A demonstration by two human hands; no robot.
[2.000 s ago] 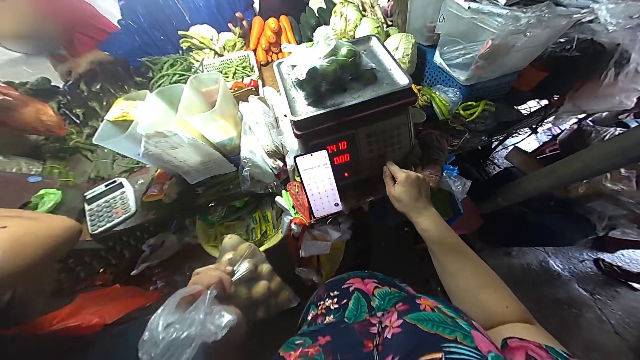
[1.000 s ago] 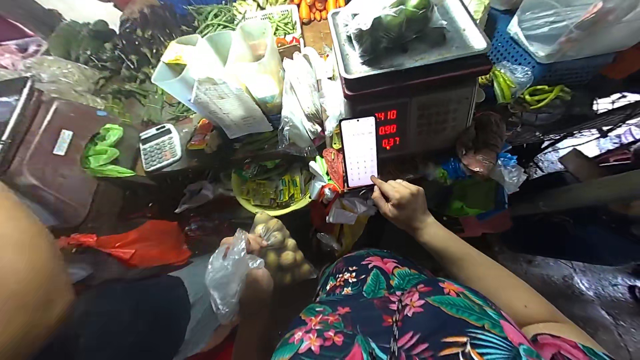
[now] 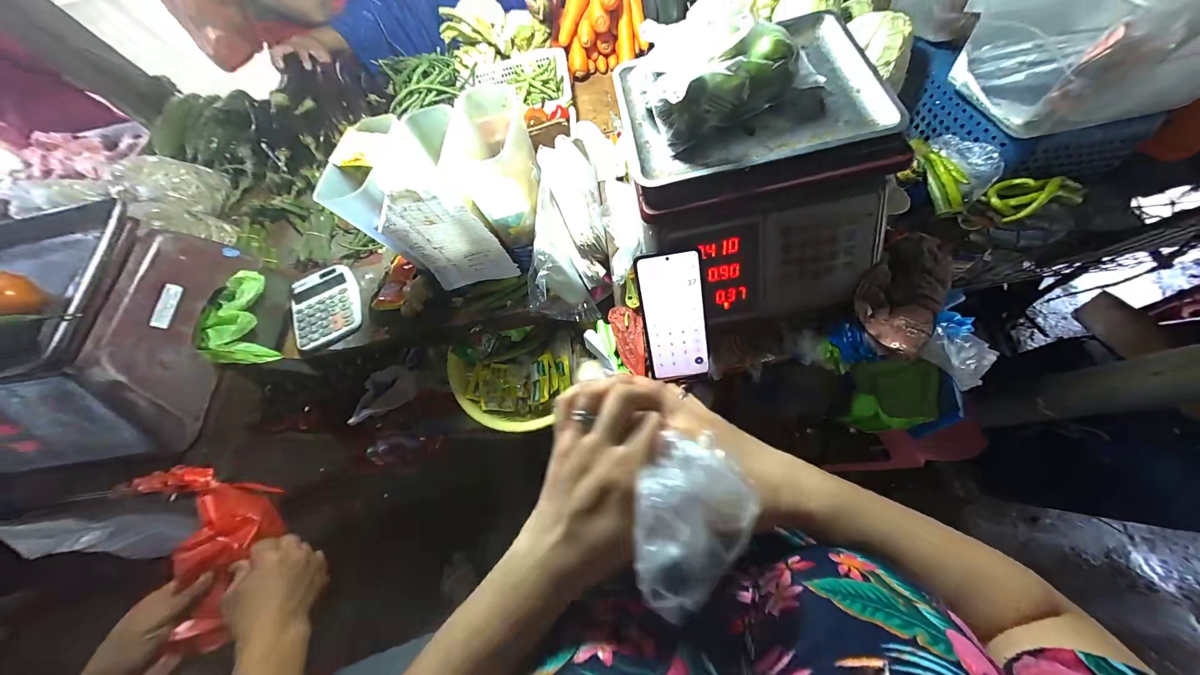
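My left hand and my right hand are together just below a phone that shows a calculator. A crumpled clear plastic bag hangs from them; which hand grips it is hard to tell, as the fingers overlap. The phone leans on the front of a digital scale with lit red digits. On the scale's metal tray lies a clear bag of green vegetables.
White plastic bags, plastic containers and a calculator stand left of the scale. A yellow basket holds small packets. Lower left, another person's hands hold a red plastic bag. A blue basket stands right.
My right hand has left the phone's lower edge and joined my left hand, which has moved up with the clear bag. The bag of round items beside my left hand is no longer visible.
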